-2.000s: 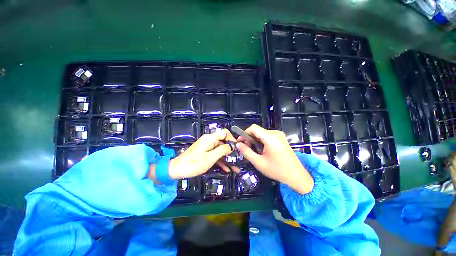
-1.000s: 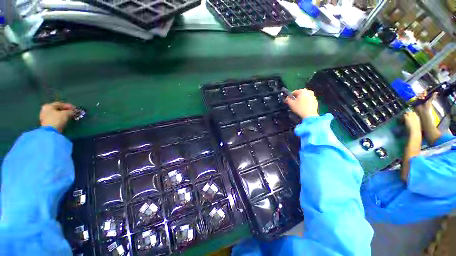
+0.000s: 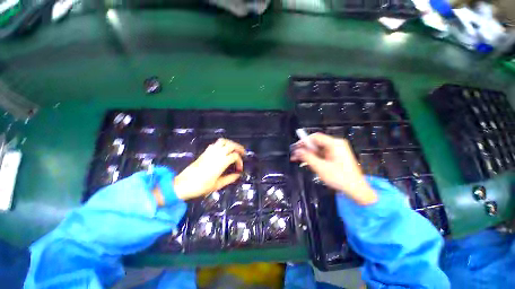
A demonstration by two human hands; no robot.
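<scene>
My left hand [image 3: 212, 169], with a blue band at the wrist, is over the middle of the left black pocket tray [image 3: 197, 121]. Its fingers are curled and apart, and no part shows in them. My right hand [image 3: 330, 161] is over the left side of the right tray [image 3: 344, 90], closed on the tweezers [image 3: 303, 135], which look pale in glare. Several modules with silvery patches sit in the left tray's pockets, one being this module [image 3: 275, 195]. A single dark module [image 3: 152, 85] lies on the green mat behind the left tray.
A black tray stack [image 3: 477, 127] stands at the far right, with two small round dark parts [image 3: 479, 193] near its front. A white flat object [image 3: 9, 178] lies at the left edge. Trays and white and blue items line the far edge. A blue sleeve shows at the lower right.
My left hand has moved from the far-left mat to over the left tray; the module it held now lies on the mat. My right hand has moved from the right tray's back towards its left side.
</scene>
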